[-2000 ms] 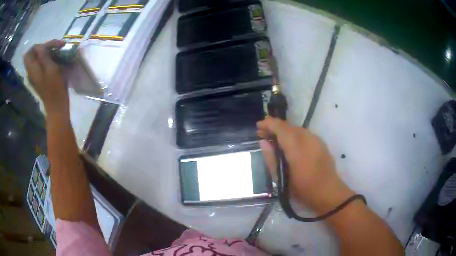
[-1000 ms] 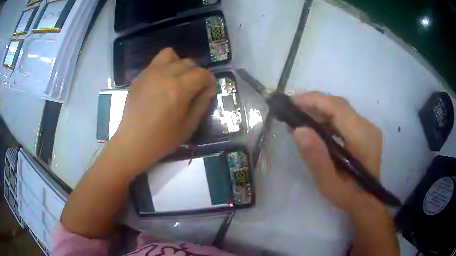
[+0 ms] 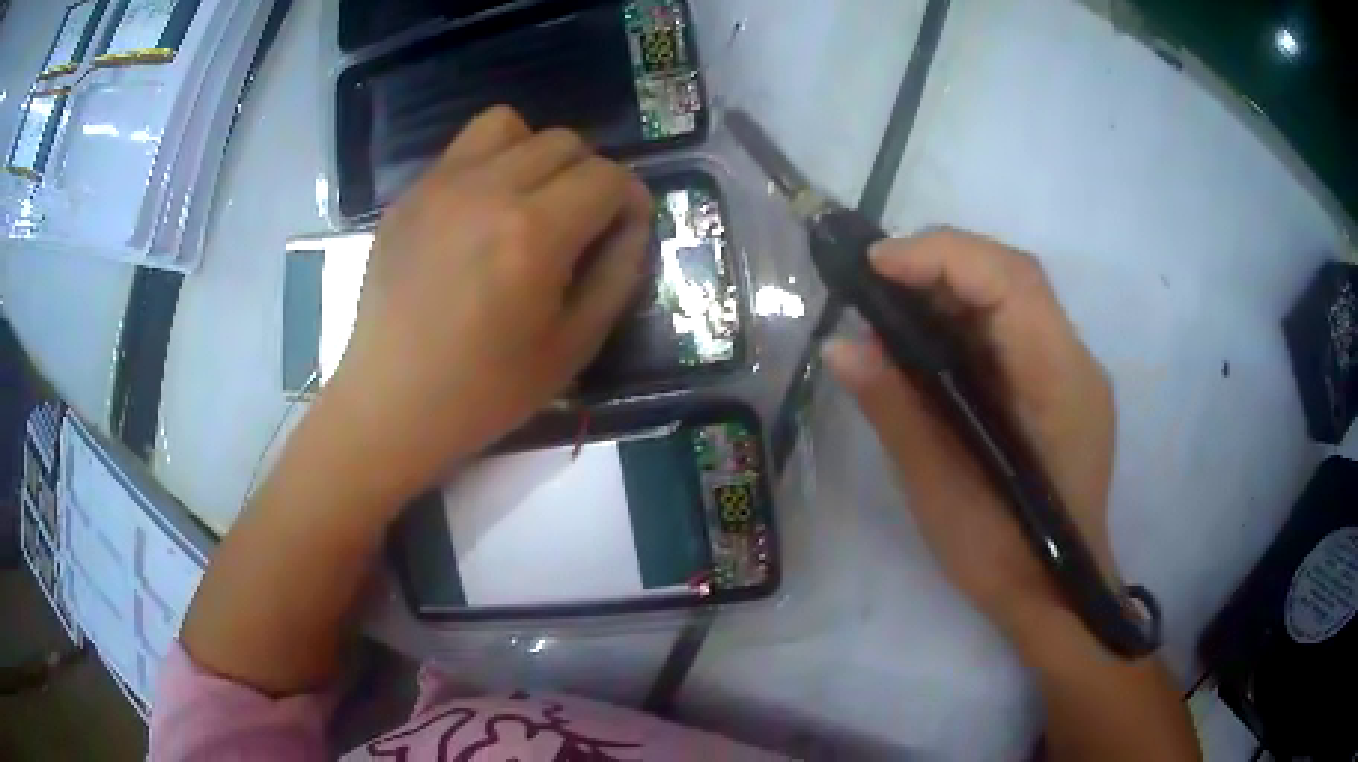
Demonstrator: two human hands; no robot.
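My right hand (image 3: pixel 990 402) holds the black soldering iron (image 3: pixel 923 335) like a pen. Its tip points up-left, just right of the second case, touching nothing. My left hand (image 3: pixel 499 268) is over the second black case (image 3: pixel 618 357), fingers bent together by its circuit board (image 3: pixel 696 276). What the fingertips hold is hidden. A pouch cell (image 3: pixel 305 305) shows from under this hand, left of the case. The nearest case (image 3: pixel 596 607) holds a silver-white cell (image 3: pixel 544 521), a circuit board with a yellowish display (image 3: pixel 736 503) and thin red wires.
Two more black cases (image 3: pixel 492 104) lie farther up in the row, in a clear blister tray. White trays with cells (image 3: pixel 127 194) stand at upper left, and others (image 3: pixel 119 551) lie lower left. A black box with a round label (image 3: pixel 1318 581) and a small black block (image 3: pixel 1323 350) are at right.
My left hand has moved from the white cell tray to the second case, with a cell now beneath it. The iron has swung away from the boards. The view has shifted.
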